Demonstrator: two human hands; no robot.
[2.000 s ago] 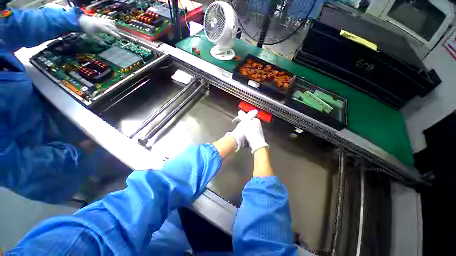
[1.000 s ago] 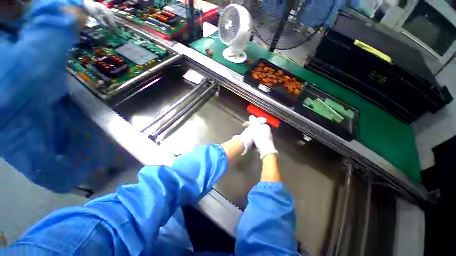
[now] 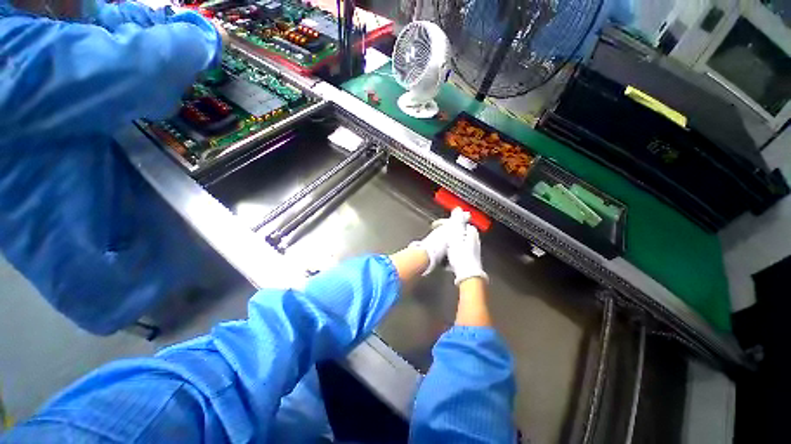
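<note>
My left hand [image 3: 436, 244] and my right hand [image 3: 466, 251], both in white gloves, are together over the steel surface [image 3: 390, 217] inside the conveyor. Their fingers touch or overlap near the red bar [image 3: 463, 210] below the far rail. I cannot tell whether the fingertips touch the bar or hold anything small between them. The black tray with orange parts [image 3: 486, 146] and the black tray with light-green strips [image 3: 572, 204] lie beyond the rail.
A large populated circuit board [image 3: 234, 104] sits on the conveyor at left, beside another person in blue [image 3: 95, 173]. Paired cross bars [image 3: 325, 195] span the line. A small white fan [image 3: 421, 65] stands on the green mat [image 3: 681, 282]. More boards are at the upper left.
The view has shifted, so the trays and fan appear farther right and lower. My hands stay together near the red bar. The other person's arm has moved across the board at left.
</note>
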